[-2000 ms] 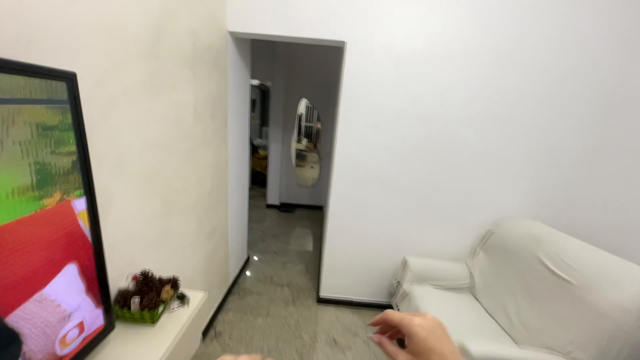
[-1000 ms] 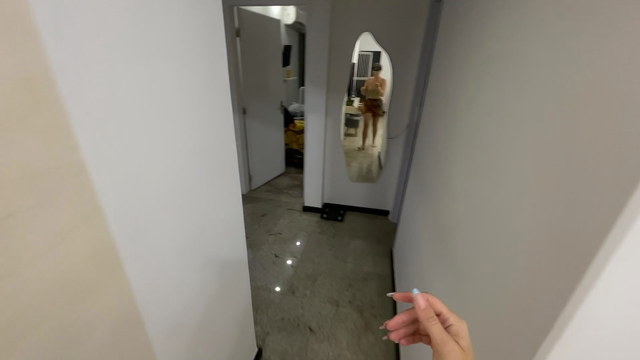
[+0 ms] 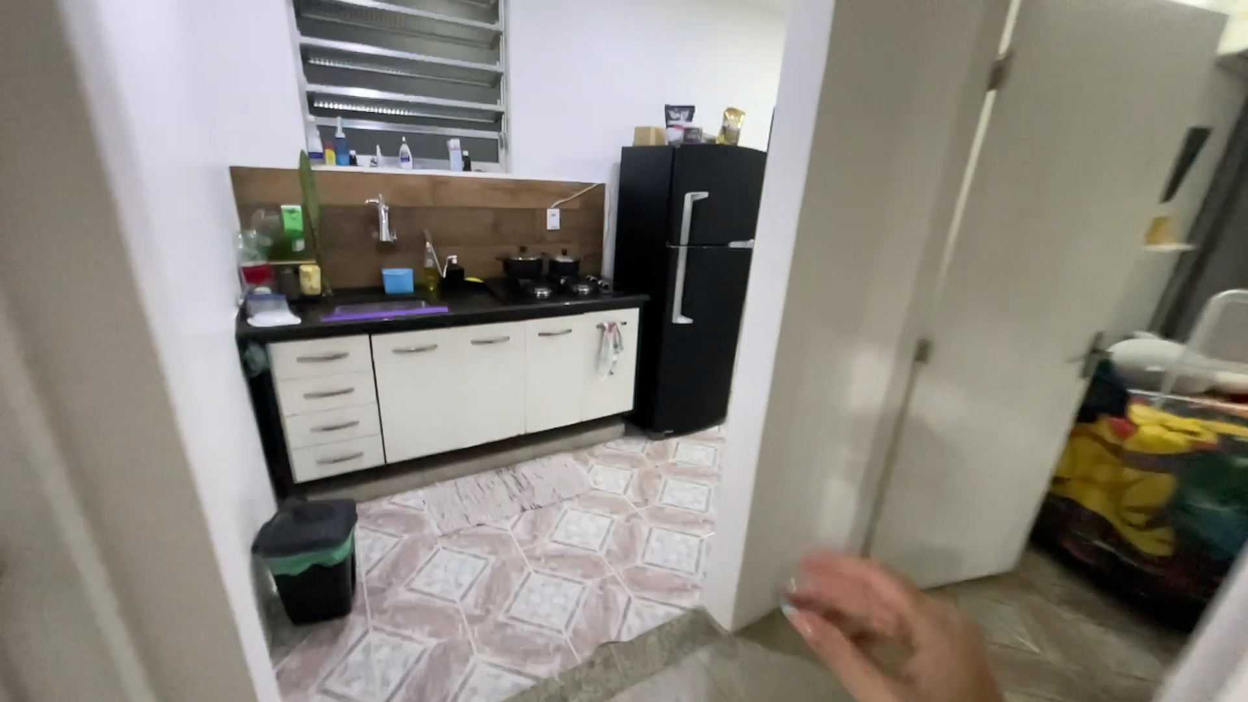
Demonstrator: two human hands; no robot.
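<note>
My right hand (image 3: 882, 629) is at the lower right, blurred, with its fingers bent and apart and nothing held. It hangs in front of the hallway floor, near the foot of the white wall edge (image 3: 770, 390). My left hand is outside the frame. Beyond the doorway stand a white kitchen cabinet (image 3: 448, 385) with a black countertop (image 3: 478, 307), a gas cooktop (image 3: 561, 289) with dark pots, and a black refrigerator (image 3: 707, 341). A purple mat (image 3: 385, 310) and a light blue container (image 3: 398, 281) are on the countertop.
A black trash bin (image 3: 310, 570) with a green liner stands at the left of the doorway. A rug (image 3: 507, 492) lies before the cabinet on the patterned tile floor (image 3: 546, 600). At right, a white door (image 3: 1014, 322) stands ajar beside a colorful cloth (image 3: 1150, 478).
The view has moved from the living room through the hallway to a kitchen doorway. The right hand stays low at the right. The sofa, television and oval mirror have left the view.
</note>
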